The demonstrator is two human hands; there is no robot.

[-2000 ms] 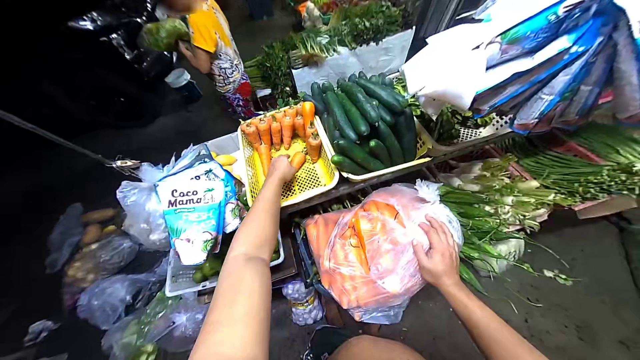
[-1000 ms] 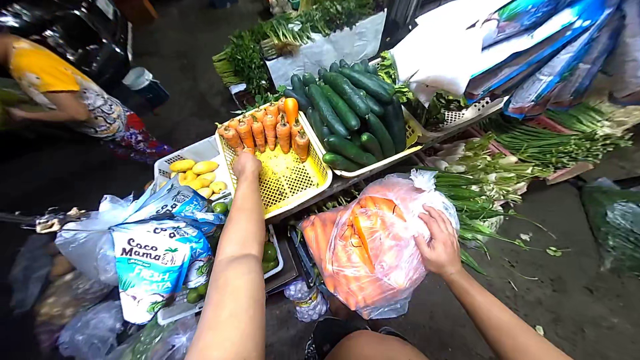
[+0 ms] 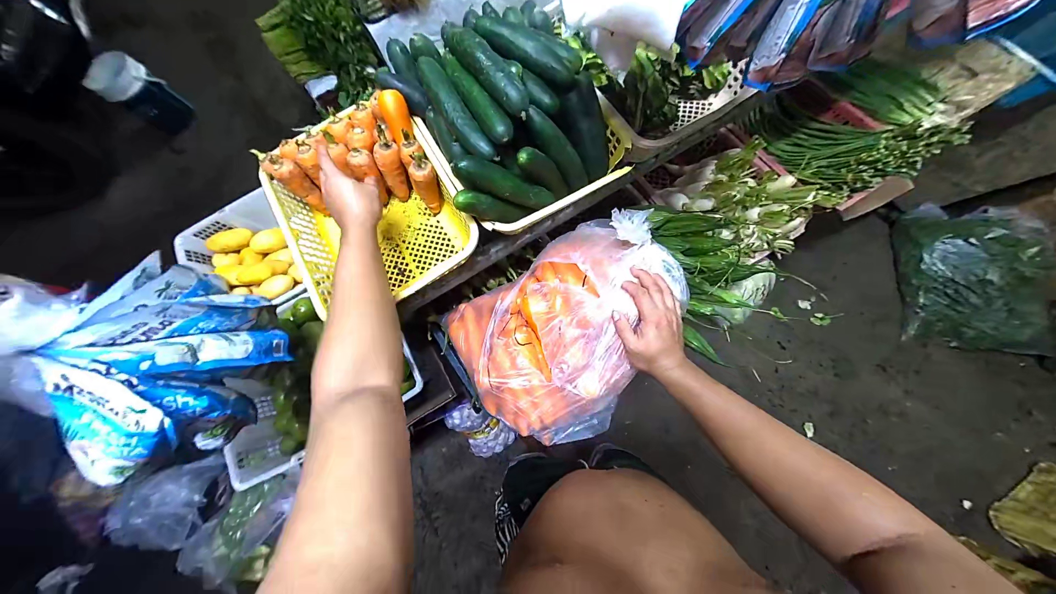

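My left hand (image 3: 351, 188) reaches over the yellow plastic basket (image 3: 462, 239), its fingers among the upright carrots (image 3: 392, 165) in the upper half; whether it grips one is hidden. The lower part of the basket shows bare yellow mesh. My right hand (image 3: 652, 318) rests with spread fingers on the knotted end of a clear plastic bag (image 3: 606, 371) full of carrots. That bag has a tear, with orange carrots showing through. Dark green cucumbers (image 3: 495, 124) fill the crate to the right of the basket.
Yellow fruits or vegetables (image 3: 252, 260) lie in a white crate at left, near blue and white printed bags (image 3: 148, 371). Leafy greens (image 3: 734, 198) and long green beans (image 3: 850, 140) spread at right. A full green bag (image 3: 973, 280) sits on the floor; a bucket (image 3: 140, 91) stands upper left.
My left hand has moved from the left edge of the carrot rows to their middle. The carrots now fill more rows than two seconds ago. The person in yellow is out of view.
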